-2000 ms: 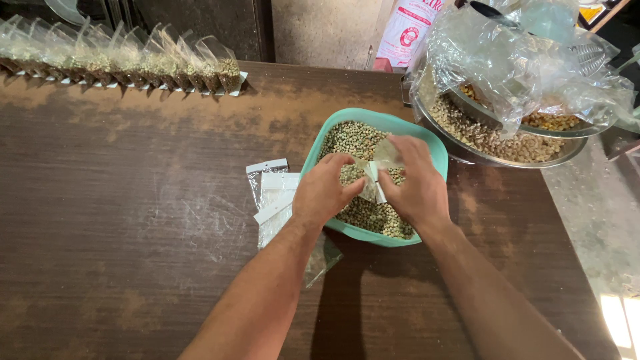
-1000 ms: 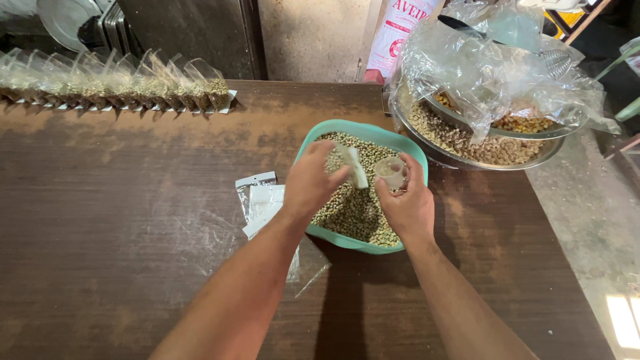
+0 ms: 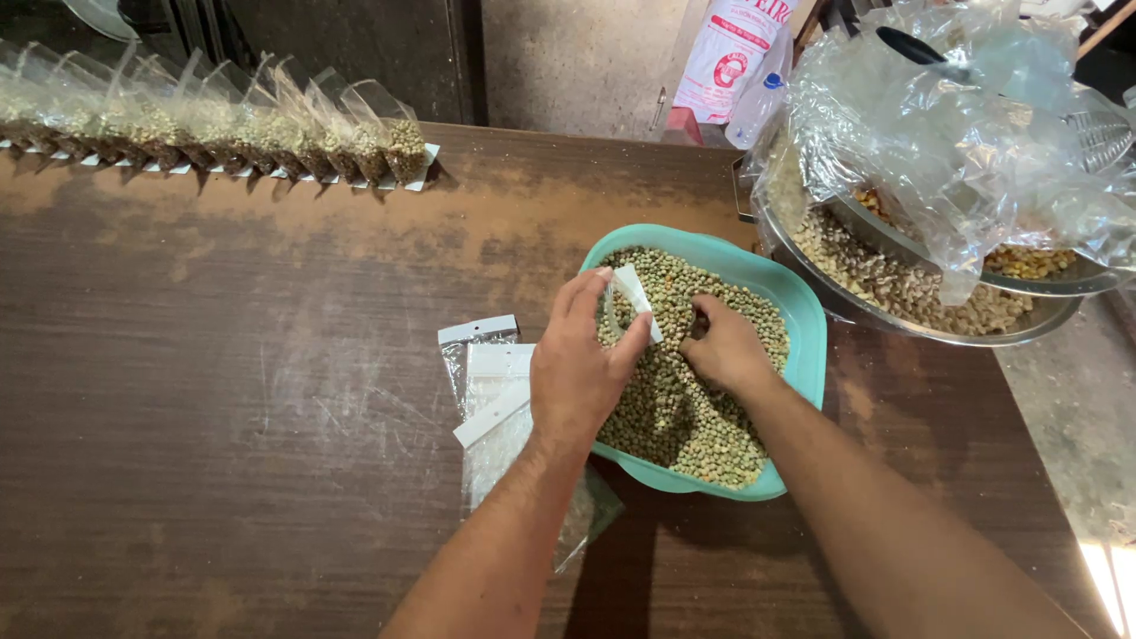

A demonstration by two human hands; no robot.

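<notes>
A teal plastic tub (image 3: 803, 328) full of dried green peas or similar round seeds (image 3: 728, 444) stands on the wooden table. Over its left side my left hand (image 3: 590, 355) holds a clear plastic bag (image 3: 617, 306) by its white header strip, with the mouth spread between thumb and fingers. My right hand (image 3: 728, 346) is down in the seeds just right of the bag; its fingertips are partly buried, and whether it holds a cup or seeds is hidden. Flat, unfilled clear bags with white headers (image 3: 497, 413) lie left of the tub, partly under my left forearm.
Filled clear bags (image 3: 266, 133) stand in a row along the table's back left edge. At the back right, metal bowls (image 3: 887, 311) hold grains, with crumpled clear plastic (image 3: 958, 133) over them. A printed white sack (image 3: 732, 58) and a plastic bottle (image 3: 759, 106) are behind the table.
Two seconds ago both hands were at the bag together. One second ago my right hand held a small clear cup; it has since gone down into the seeds, while my left hand keeps the bag.
</notes>
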